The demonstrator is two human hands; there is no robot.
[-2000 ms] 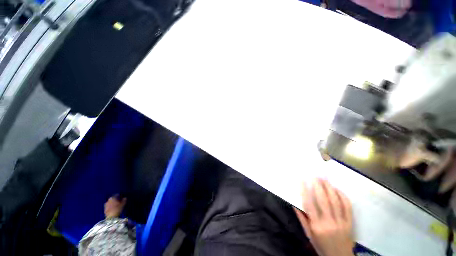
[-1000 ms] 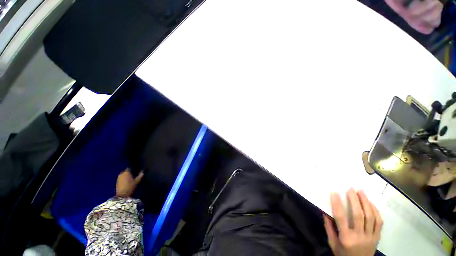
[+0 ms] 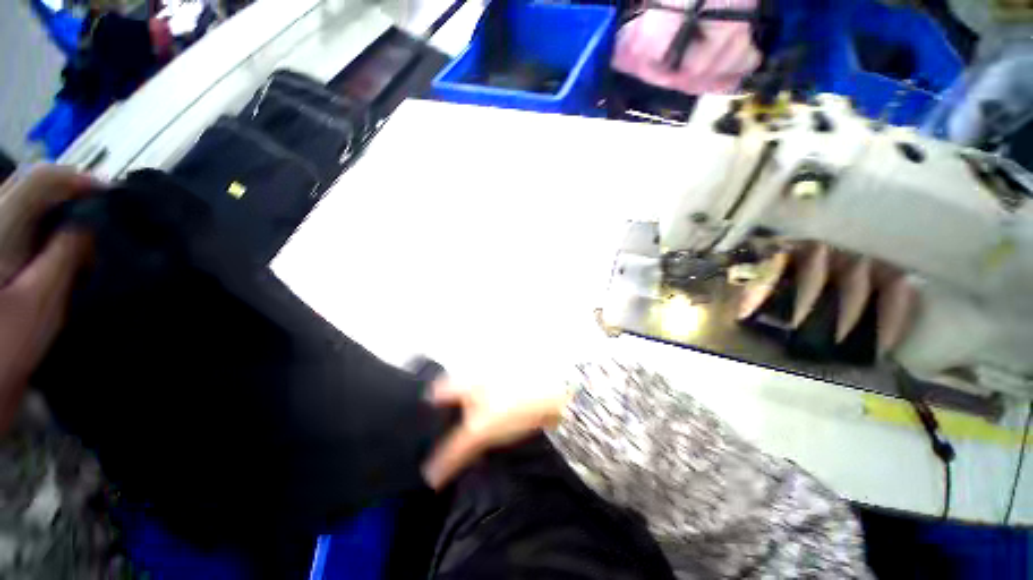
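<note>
A large black bag panel (image 3: 238,374) hangs in front of me at the left, over the blue bin and the table's left corner. My left hand (image 3: 40,266) grips its upper left corner at the picture's left edge, slightly blurred. My right hand (image 3: 493,425) holds its right end beside the front edge of the white table (image 3: 476,227). The panel's far details are too dark to tell.
The white sewing machine (image 3: 861,215) stands at the right, its lamp lit, with tan pointed dividers (image 3: 810,289) under the arm. More black panels (image 3: 249,170) lie on the left side surface. A blue bin (image 3: 527,57) stands beyond the table, near a pink bundle (image 3: 691,48).
My left hand has come up out of the blue bin with a black panel. My right hand has moved left from the table and taken hold of it. The view has shifted, showing more of the machine.
</note>
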